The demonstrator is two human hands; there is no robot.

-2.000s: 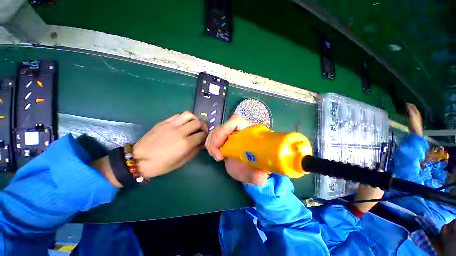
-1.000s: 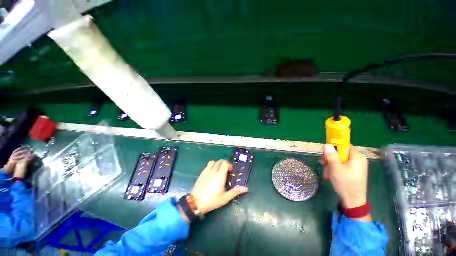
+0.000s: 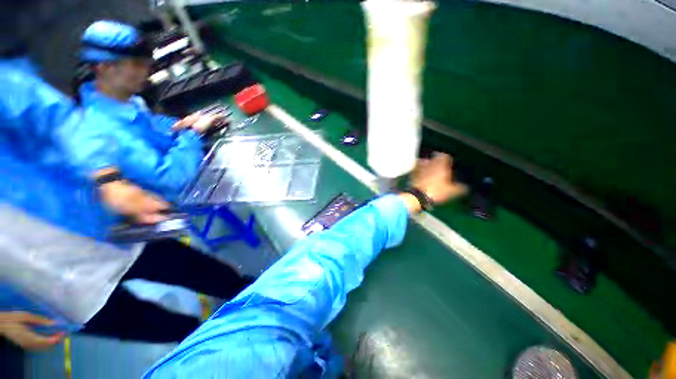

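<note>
My left hand point(image 3: 437, 180) is blurred and stretched out at the belt's pale edge rail, just right of the white post. Its fingers look apart and no phone body shows in it. Dark phone bodies point(image 3: 331, 213) lie on the bench, partly hidden behind my left sleeve. The round screw dish point(image 3: 545, 366) is cut off by the bottom edge. A bit of the yellow screwdriver point(image 3: 670, 361) shows at the lower right rim. My right hand is out of the picture.
The white wrapped post point(image 3: 395, 89) stands beside the belt. Several blurred phone bodies, one at right point(image 3: 578, 266), lie on the green belt. A clear tray point(image 3: 259, 169) and red block point(image 3: 251, 98) are at upper left. Two people in blue smocks are at left, one seated.
The view has swung left. My left hand has left the phone body on the bench and reached forward to the belt edge. My right hand has gone out of view.
</note>
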